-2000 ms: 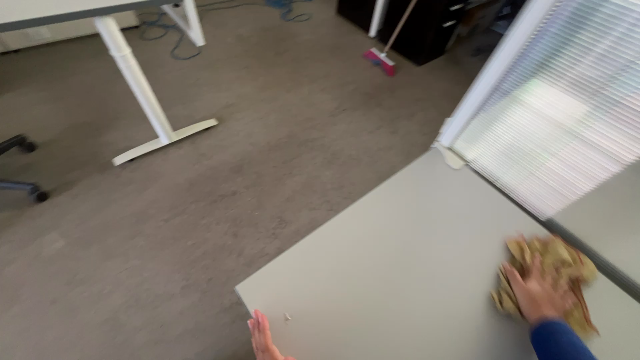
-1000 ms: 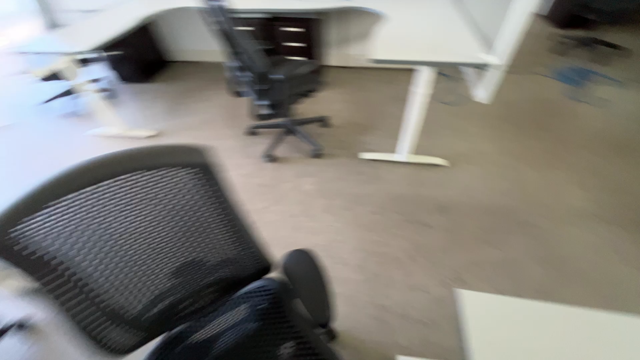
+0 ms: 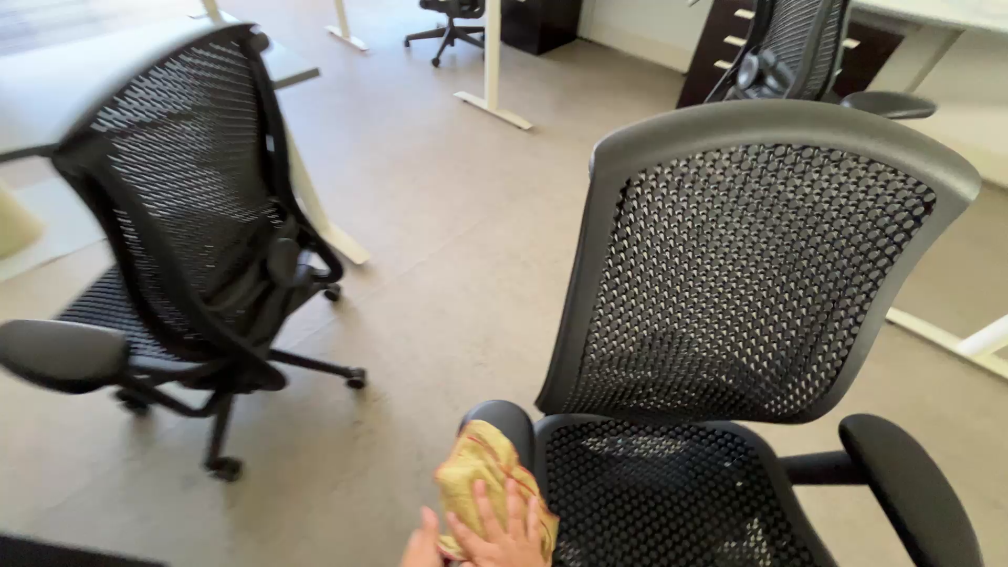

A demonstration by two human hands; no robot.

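Observation:
A yellow cloth (image 3: 477, 471) with red edging lies over the black armrest (image 3: 504, 421) of a mesh office chair (image 3: 748, 283). My right hand (image 3: 504, 528) rests on it, fingers spread, pressing it against the armrest. Close by on its left, at the bottom edge, is my left hand (image 3: 424, 542); only part of its fingers shows, and whether it grips the armrest or the cloth is hidden. The chair's mesh seat (image 3: 661, 480) lies just right of the cloth, and its other armrest (image 3: 906, 480) is farther right.
A second black mesh chair (image 3: 189, 173) stands at the left beside a white desk (image 3: 47, 87). Behind are white desk legs (image 3: 492, 63), dark drawers (image 3: 720, 47) and another mesh chair (image 3: 803, 47). A dark edge (image 3: 71, 551) shows at bottom left.
Two seconds ago my right hand had the cloth on a pale desktop, with my left hand at its edge; now both hands are at the chair's armrest. The view has swung round.

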